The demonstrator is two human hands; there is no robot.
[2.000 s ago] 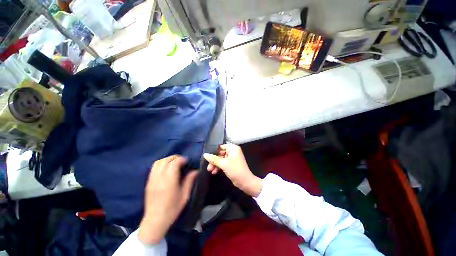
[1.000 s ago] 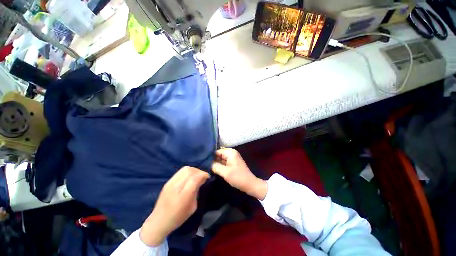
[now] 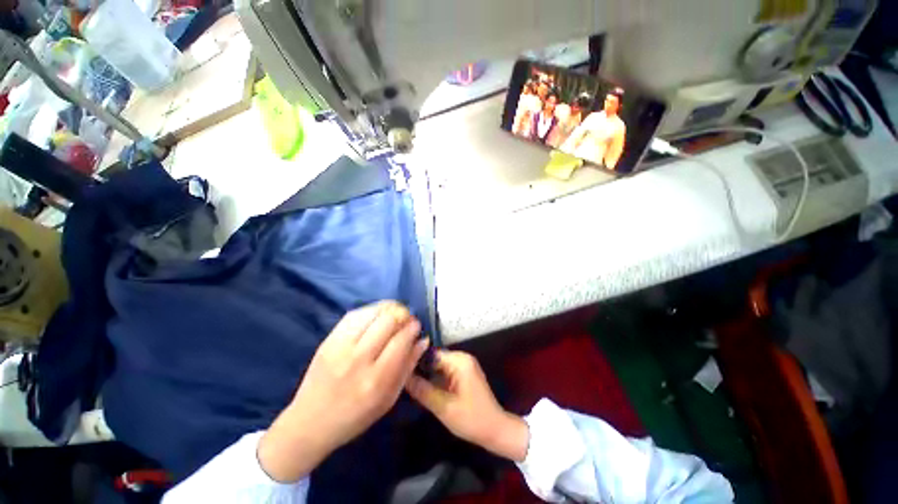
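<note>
A navy garment [image 3: 226, 335] is spread on the table left of the needle and hangs over the front edge. Its right edge runs up under the lit presser foot [image 3: 397, 177] of the sewing machine [image 3: 473, 34]. A grey panel [image 3: 340, 185] shows beyond the navy cloth. My left hand [image 3: 354, 369] grips the garment's edge near the table's front, fingertips pinched. My right hand [image 3: 461, 394] pinches the same edge just beside it. The fingers partly hide the held edge.
A smartphone [image 3: 581, 116] leans against the machine, with a yellow pad [image 3: 563, 165] below and a white cable. Black scissors [image 3: 835, 103] and a control panel [image 3: 809, 177] are at the right. A lime-green piece [image 3: 280, 118] lies left of the needle. An orange-red rim [image 3: 807, 394] stands lower right.
My left hand has moved right and up along the garment to meet my right hand at its edge. The view has shifted, so machine and table sit lower than one second ago.
</note>
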